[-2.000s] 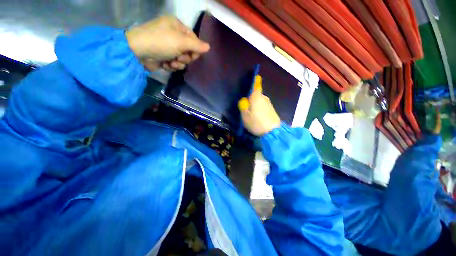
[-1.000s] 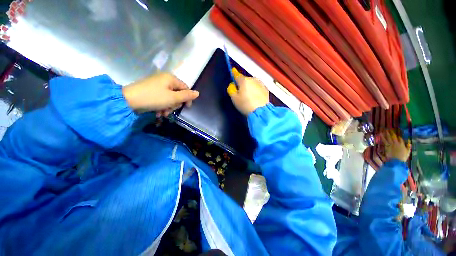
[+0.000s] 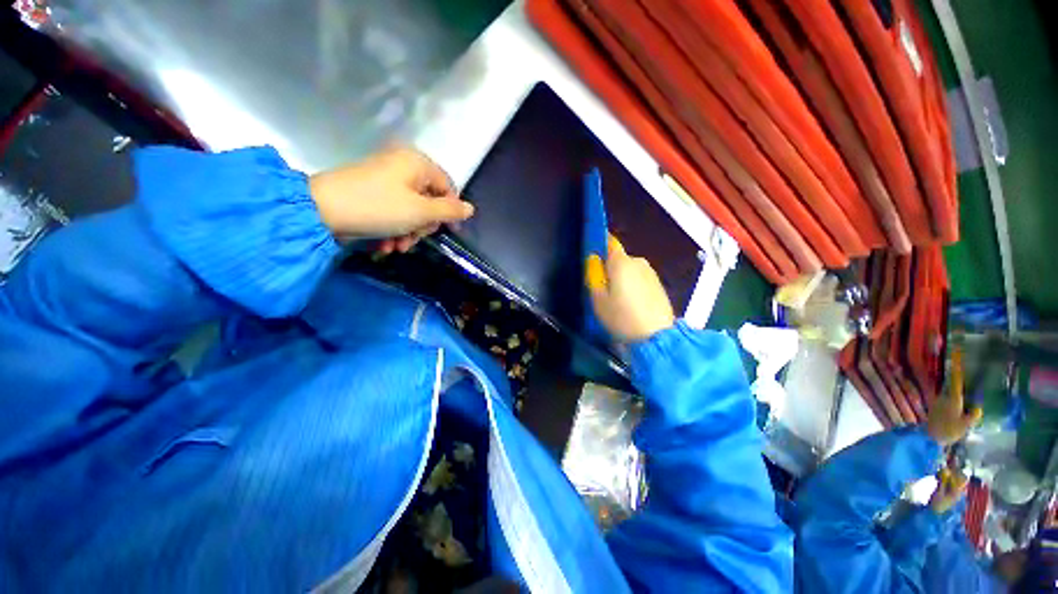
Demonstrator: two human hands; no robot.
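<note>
A black display panel (image 3: 534,197) lies on a white mat (image 3: 493,64). My right hand (image 3: 630,296), with yellow finger cots, holds a blue squeegee (image 3: 595,217) against the panel's face near its middle. My left hand (image 3: 389,200) is at the panel's near left edge, thumb and fingers pinched together. A thin clear strip, perhaps film, shows along the panel's near edge below my left hand. Whether my left fingers grip this film or the panel edge is not clear.
Clear film sheets (image 3: 313,70) lie left of the mat. Red foam trays (image 3: 743,128) are stacked behind it. White wipes (image 3: 770,352) and a small clear container (image 3: 821,304) are on the right. A crumpled plastic bag (image 3: 606,447) is near my lap. Another person's blue sleeve (image 3: 864,487) is at lower right.
My right hand and the squeegee have moved right and toward me across the panel since a second ago. My left hand stays at the left edge. The neighbour's hands have moved down and right.
</note>
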